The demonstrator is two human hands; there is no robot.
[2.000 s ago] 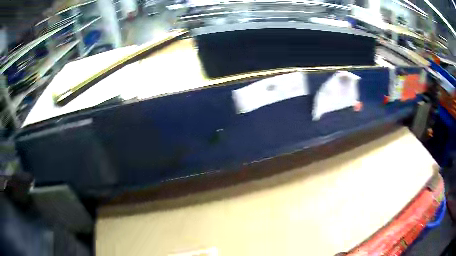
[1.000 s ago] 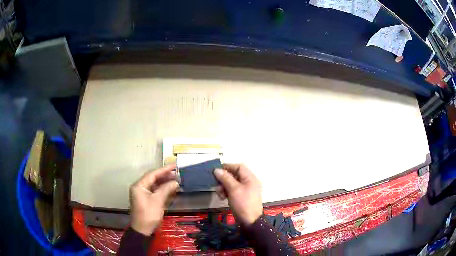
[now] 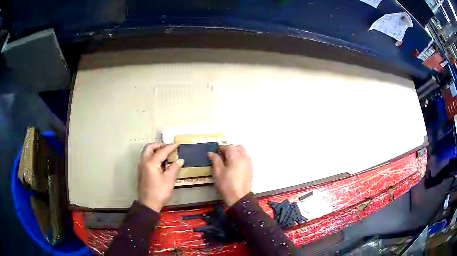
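Observation:
A dark rectangular piece [image 3: 195, 154] lies flat on the middle of a tan-yellow block [image 3: 196, 171], likely a cutting die, near the front of the beige board [image 3: 280, 120]. My left hand [image 3: 159, 175] is at the piece's left end, with thumb and fingertips on its edge and the block. My right hand [image 3: 232, 172] is at its right end, thumb on the piece's corner. Both hands are bare. Something white shows behind the block's upper left corner.
Black offcuts [image 3: 288, 212] lie in heaps on the red film-wrapped front edge [image 3: 346, 192]. A blue bin [image 3: 21, 200] with brown and pale waste stands at the left. The dark blue machine body [image 3: 200, 17] runs behind the board, with paper sheets [image 3: 392, 26] at the upper right.
The dark piece was tilted and held up between both hands; it now lies level on the block. Both hands have moved slightly up in the view.

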